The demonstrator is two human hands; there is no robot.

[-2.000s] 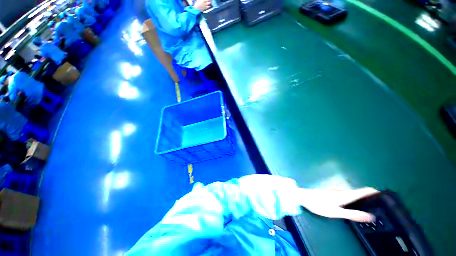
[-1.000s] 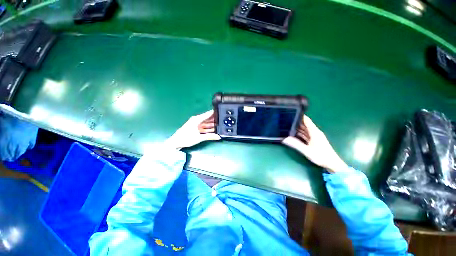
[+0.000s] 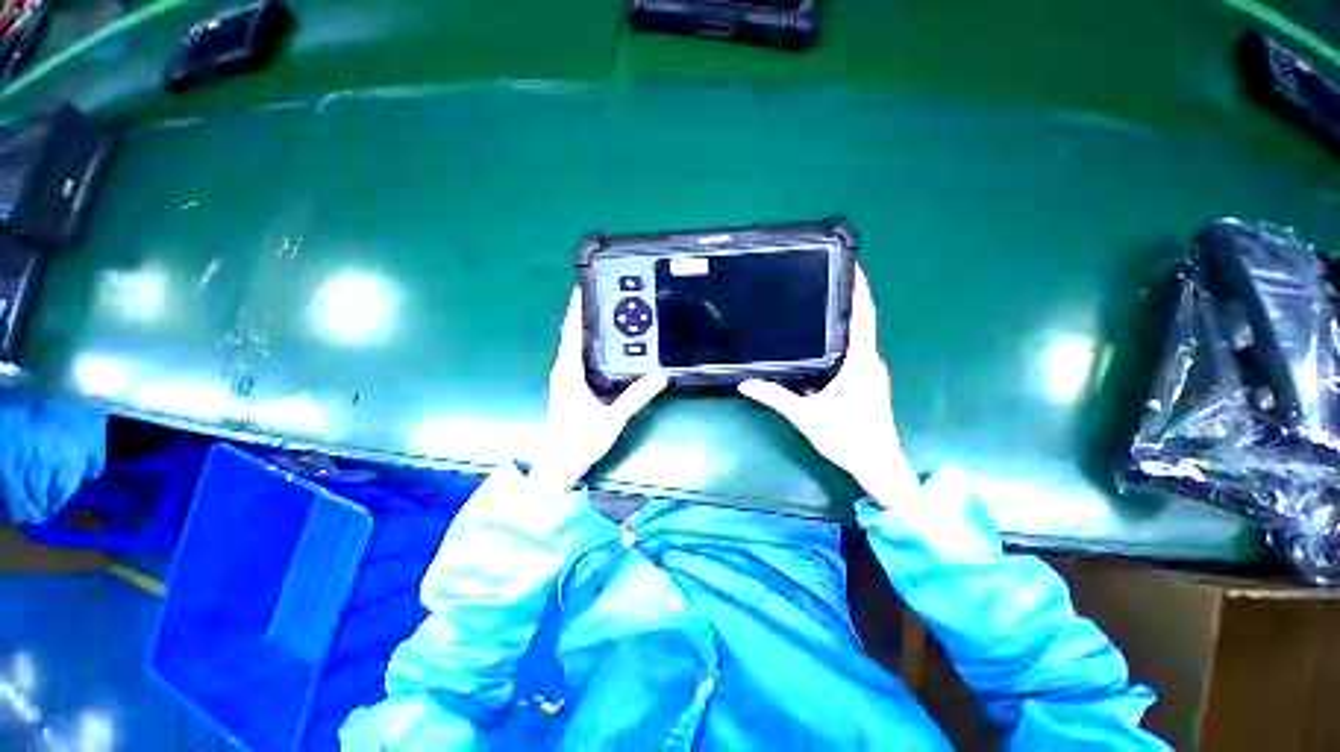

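A handheld device (image 3: pixel 742 312) with a thick black protective sleeve (image 3: pixel 716 238) around it is in front of me over the green bench. Its dark screen faces up, with a round keypad at its left. My left hand (image 3: pixel 591 407) holds its left end and lower left corner, thumb at the near edge. My right hand (image 3: pixel 848 394) holds its right end, thumb also at the near edge. The fingers under the device are hidden.
Bagged black sleeves (image 3: pixel 1249 389) lie at the right on the green bench (image 3: pixel 485 206). Sleeved devices (image 3: pixel 228 44) lie further across. Grey slabs (image 3: pixel 59 174) stand at far left. A blue bin (image 3: pixel 265 588) is below left, a carton (image 3: pixel 1264 661) below right.
The view has swung from the left side to the bench. Both hands now hold the device, which has moved slightly left and shows its screen more fully than a second ago.
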